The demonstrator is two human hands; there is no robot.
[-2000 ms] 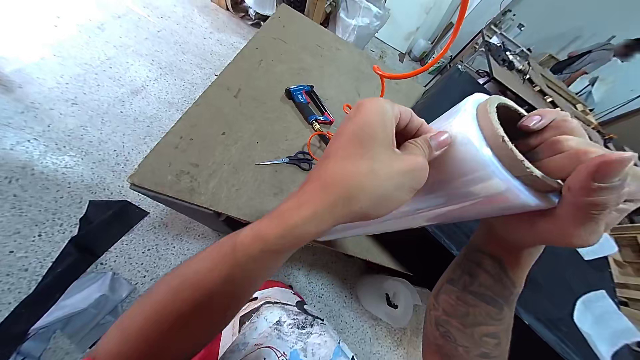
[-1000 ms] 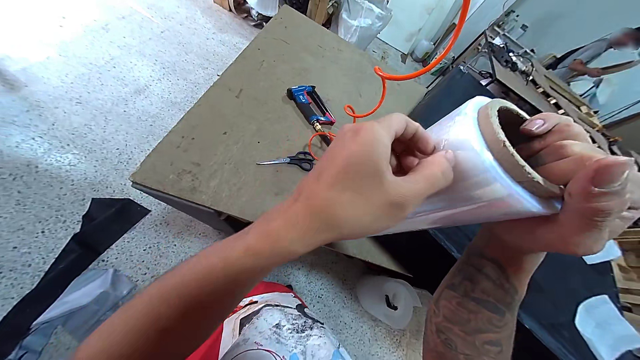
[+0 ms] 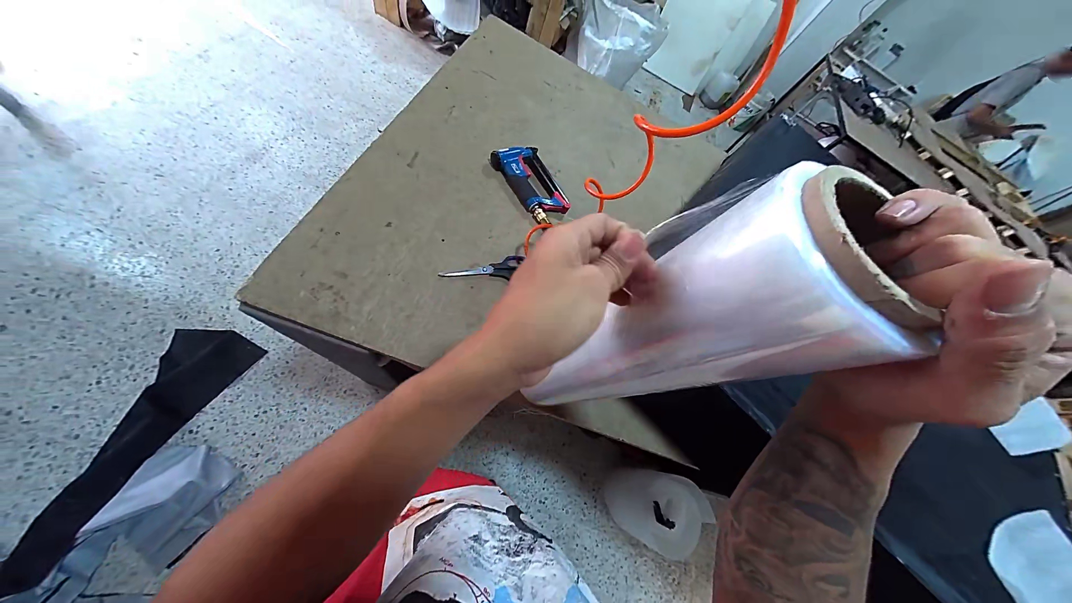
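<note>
A large roll of clear stretch film (image 3: 712, 293) on a cardboard core (image 3: 871, 260) slants across the right half of the view. My right hand (image 3: 971, 301) grips its near end, fingers inside the core and thumb outside. With fingers curled, my left hand (image 3: 578, 285) pinches the loose edge of the film, and a thin sheet stands off the roll there. Beyond that hand, on a brown board-topped table (image 3: 360, 251), lie a blue and black pneumatic stapler (image 3: 528, 180) and a pair of scissors (image 3: 481, 270), its handles partly hidden. An orange coiled air hose (image 3: 687, 130) joins the stapler.
Black fabric (image 3: 946, 494) with white pieces covers a surface at the right. A black strip (image 3: 142, 419) and grey sheeting (image 3: 159, 502) lie on the speckled floor at left. A white foam roll (image 3: 657, 511) sits below the table. Another person (image 3: 992, 105) stands at the far right.
My left hand has moved from near the core end leftward along the roll. A sheet of film now stands away from the roll. My right hand still holds the core.
</note>
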